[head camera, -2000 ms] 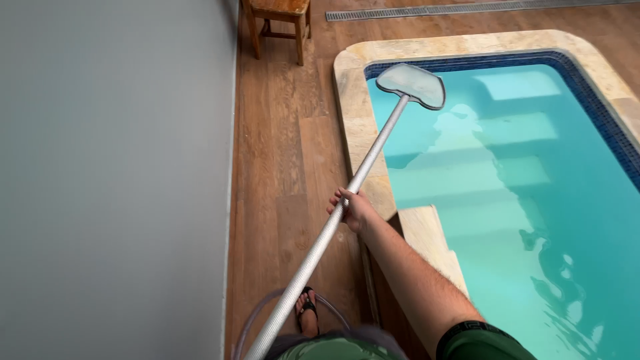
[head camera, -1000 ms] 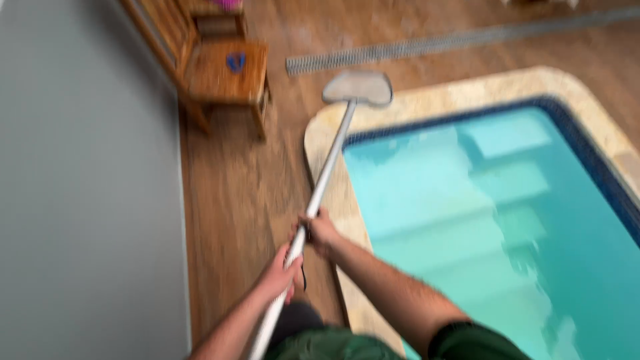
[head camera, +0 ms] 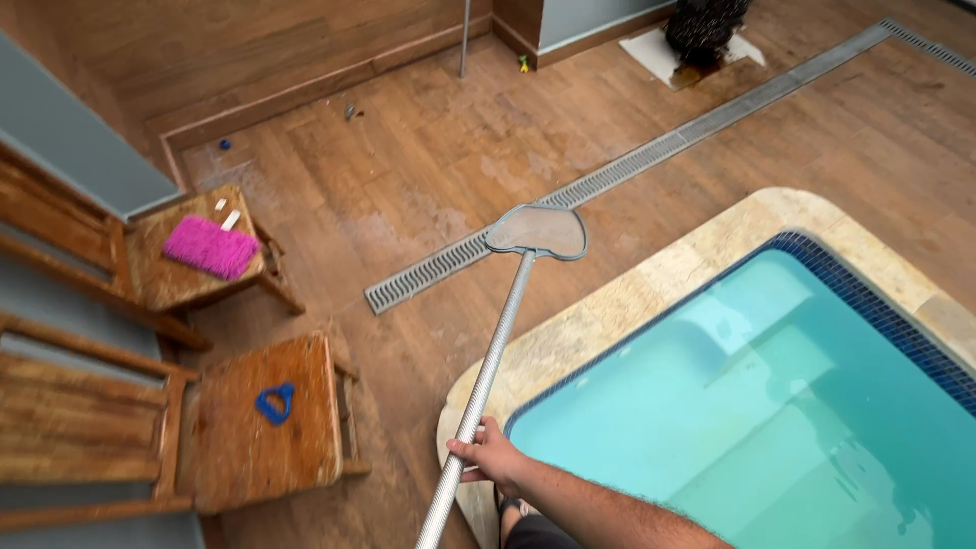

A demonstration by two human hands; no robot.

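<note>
My right hand [head camera: 488, 460] grips the long ribbed metal pole [head camera: 492, 366] of a pool leaf skimmer, above the near corner of the pool. The flat mesh skimmer head [head camera: 537, 231], with its grey frame, is held out over the wood-look floor and overlaps the drain grate in view. The pole runs down out of the bottom edge. My left hand is out of view. The swimming pool [head camera: 686, 396] holds turquoise water over pale steps, and my right forearm reaches across its near edge.
Pale stone coping [head camera: 648, 282] borders the pool. A long drain grate [head camera: 435, 267] crosses the floor. At left stand two wooden chairs, one with a blue plastic handle [head camera: 275, 402] on its seat, the other with a pink microfiber pad [head camera: 211, 246]. A dark planter-like object [head camera: 705, 30] stands far off.
My left hand, on the pole one second ago, has gone out of view. The skimmer head has moved from over the pool edge to over the floor and grate. The view has turned left.
</note>
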